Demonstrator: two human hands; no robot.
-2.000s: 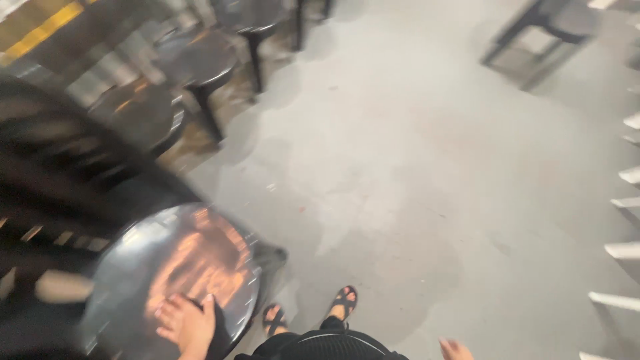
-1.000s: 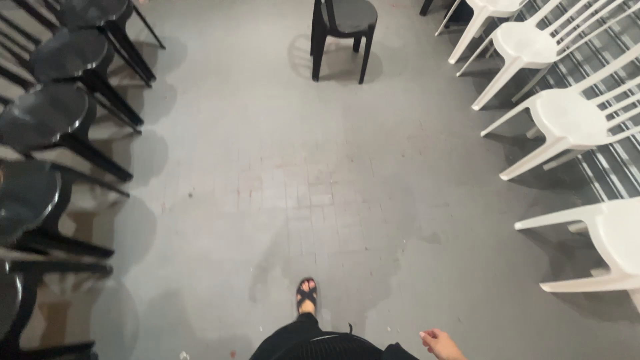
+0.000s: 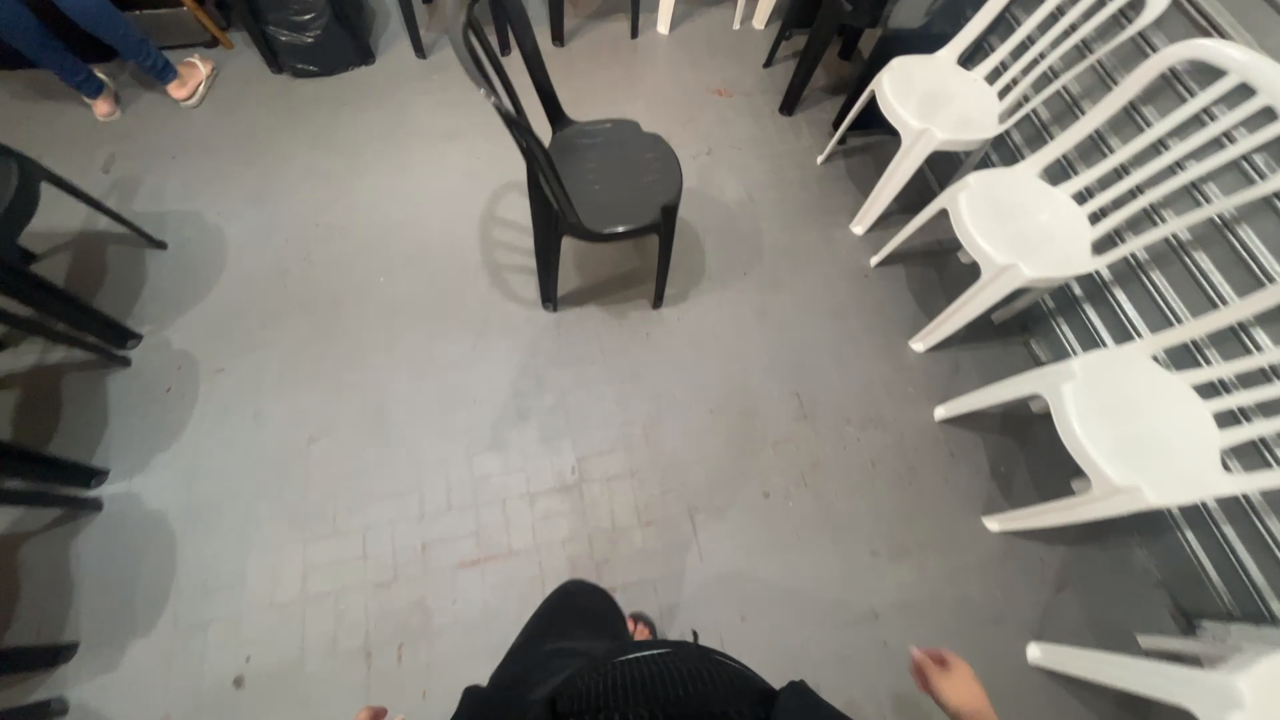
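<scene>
My right hand (image 3: 950, 682) hangs at the bottom edge, right of my body, with nothing seen in it; its fingers are partly curled. Only fingertips of my left hand (image 3: 373, 713) show at the bottom edge, left of my dark clothing; the rest is out of frame. A black plastic chair (image 3: 617, 175) stands upright on the grey floor ahead of me, its slatted back to the left. Neither hand touches it. White plastic chairs (image 3: 1140, 425) line the right side, the nearest of them right of my right hand.
Legs of black chairs (image 3: 60, 310) reach in from the left edge. A person's legs in jeans (image 3: 85, 45) and sandals are at the top left, near a black plastic bag (image 3: 315, 35). Ribbed metal shutter slats (image 3: 1105, 310) run behind the white chairs.
Two seconds ago my left hand was on a black chair seat; now it is off it, low in view. The view has turned and moved forward, and the lone black chair appears nearer.
</scene>
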